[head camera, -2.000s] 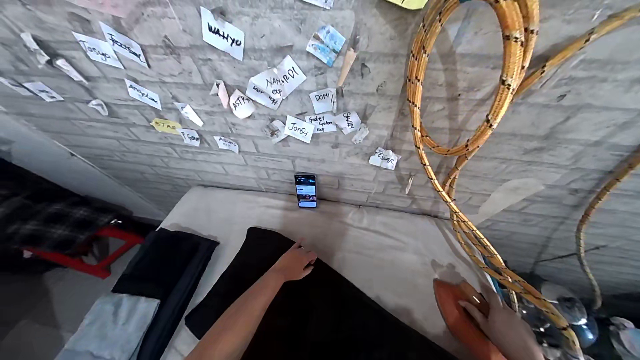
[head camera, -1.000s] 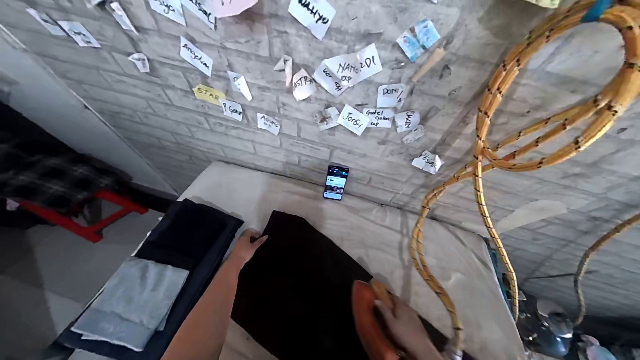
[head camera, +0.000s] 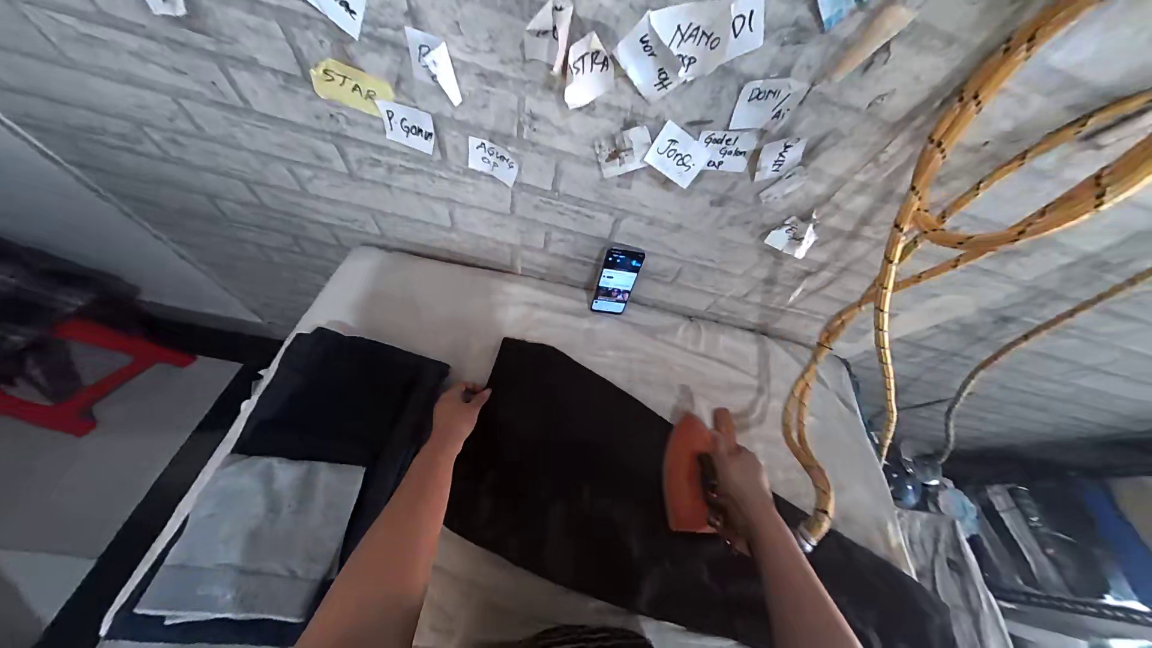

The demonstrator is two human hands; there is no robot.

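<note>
A dark garment (head camera: 576, 468) lies stretched across a table covered with pale cloth (head camera: 432, 288). My left hand (head camera: 461, 409) pinches the garment's left edge between thumb and fingers. In my right hand (head camera: 740, 472) is the handle of an orange iron (head camera: 686, 472), which rests on the garment near its far edge. A braided cord runs to the back of the iron. Left of my left arm are folded dark clothes (head camera: 337, 391), with a folded grey garment (head camera: 261, 531) on top of them.
A smartphone (head camera: 618, 281) leans upright against the brick-patterned wall (head camera: 297, 171). Yellow braided cords (head camera: 886, 333) hang at the right. Paper notes bearing writing are stuck to the wall. A red stand (head camera: 99, 373) is at the left, and stacked clothes (head camera: 1035, 540) are at the lower right.
My left hand has moved from the top of the dark garment to its left edge. The iron has moved from the pale cloth onto the garment. The view has shifted.
</note>
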